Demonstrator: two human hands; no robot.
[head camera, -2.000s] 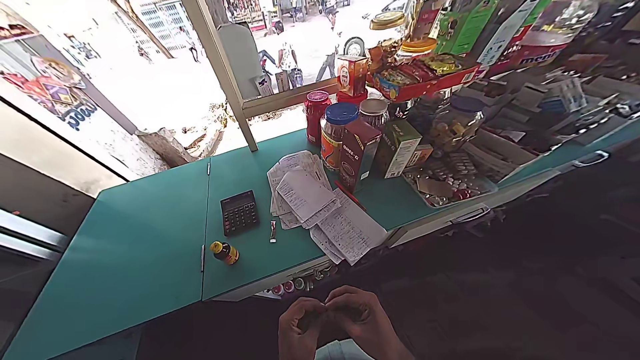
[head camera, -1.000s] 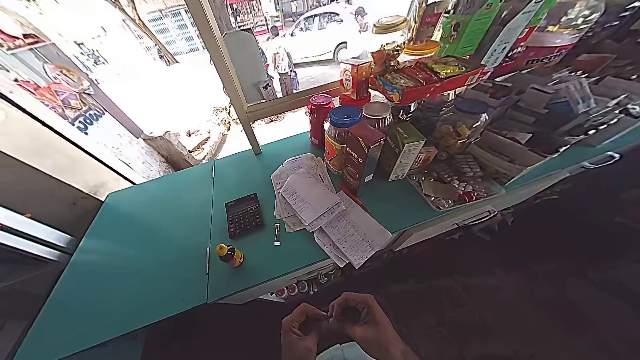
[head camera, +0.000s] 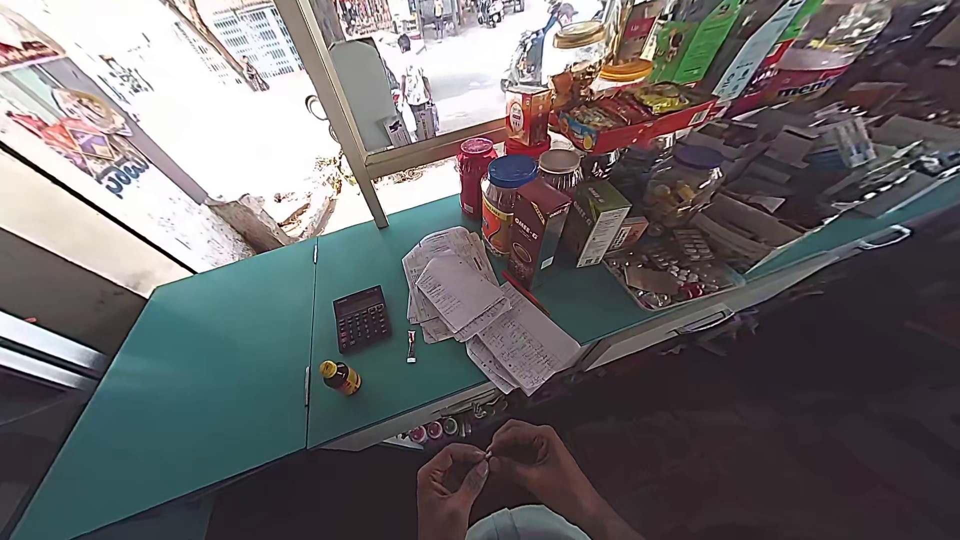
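At the bottom of the view, my left hand (head camera: 452, 487) and my right hand (head camera: 536, 461) meet at the fingertips, in front of the counter's edge. Between the fingertips is something tiny and pale, too small to name; which hand grips it I cannot tell. Beyond them on the green counter (head camera: 247, 360) lie a black calculator (head camera: 362, 319), a small tube (head camera: 411, 346) and handwritten sheets of paper (head camera: 461, 289). A small dark bottle with a yellow cap (head camera: 340, 377) is left of the tube.
Behind the papers stand a jar with a blue lid (head camera: 499, 202), a brown carton (head camera: 536, 229) and a green carton (head camera: 596, 221). A plastic tray of blister packs (head camera: 675, 277) is to their right, near a drawer handle (head camera: 705, 322). A person (head camera: 415, 82) is outside the window.
My hands have stayed together at the bottom, their fingers shifting slightly. Outside, the car seen one second ago has gone from view.
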